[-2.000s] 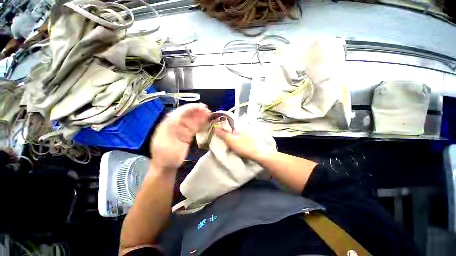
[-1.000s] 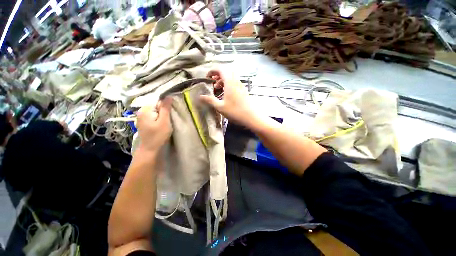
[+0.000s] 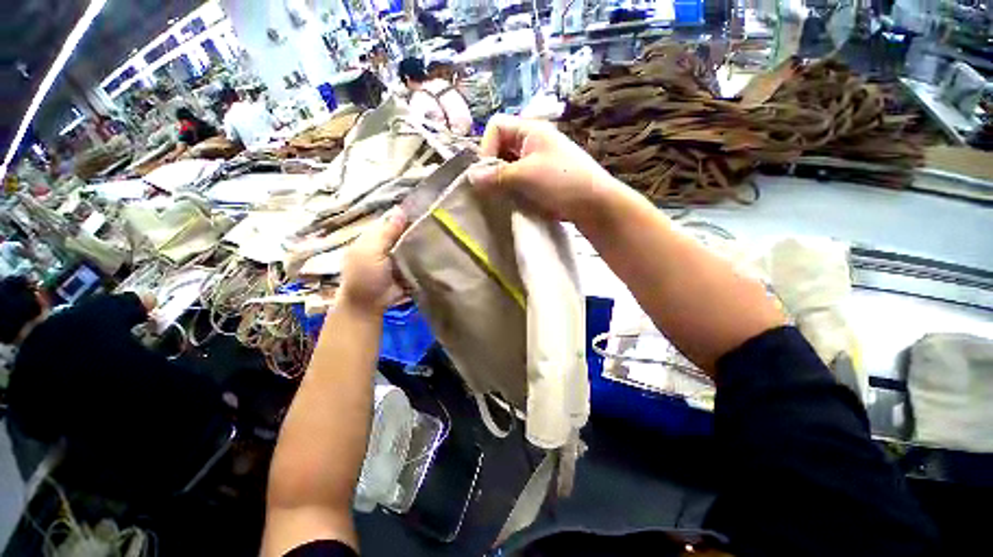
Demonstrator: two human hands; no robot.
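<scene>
A beige bag body (image 3: 468,294) with a yellow strip hangs from both my hands in front of me. My left hand (image 3: 376,261) grips its upper left corner. My right hand (image 3: 534,169) grips its upper edge at the right. A darker grey-brown band shows along the top edge between my hands. Short straps dangle from the bag's lower end. My fingertips at the right are partly hidden behind the cloth.
A beige bag pile (image 3: 370,163) lies behind, above a blue crate (image 3: 405,335). Brown strips (image 3: 664,125) are heaped on the white table (image 3: 795,212). Other beige bags (image 3: 953,386) lie at right. A person in black (image 3: 109,381) sits at left.
My hands have raised the bag and moved it forward, and it now hangs tilted. The view has lifted, showing more of the workshop.
</scene>
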